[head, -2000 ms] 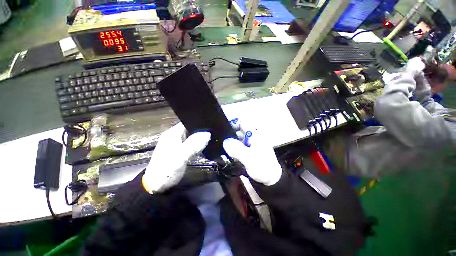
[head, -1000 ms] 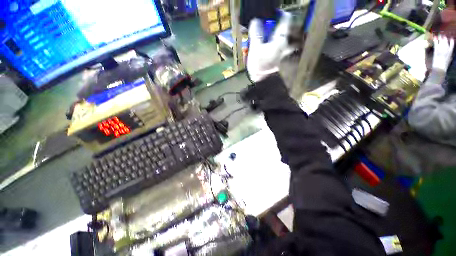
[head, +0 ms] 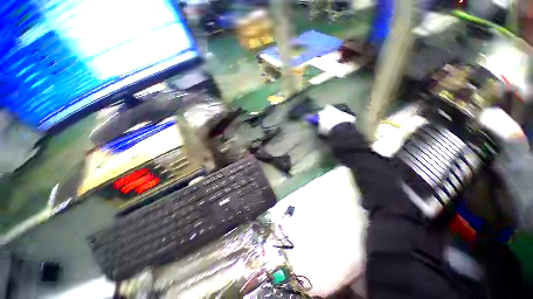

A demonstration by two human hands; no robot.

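Note:
My right hand [head: 335,118], in a white glove, is small and blurred at the end of my outstretched dark sleeve, over the grey conveyor belt. A bright blue spot shows at its fingers. A dark, blurred object [head: 301,107] lies just beyond the fingers; whether they touch it cannot be told. The tape-wrapped test fixture [head: 204,274] is at the bottom of the view, with a green button [head: 279,275] at its right end. My left hand is not in view.
A black keyboard [head: 187,219] lies behind the fixture, then the meter with red digits [head: 137,181] and a monitor [head: 117,52]. A pale post [head: 388,73] stands right of my hand. Black adapters [head: 435,155] lie in a row at right, near another person's sleeve.
My right hand has come down from a raised position beside the post to low over the belt. Two seconds ago both hands held a black adapter above the fixture. The view has shifted.

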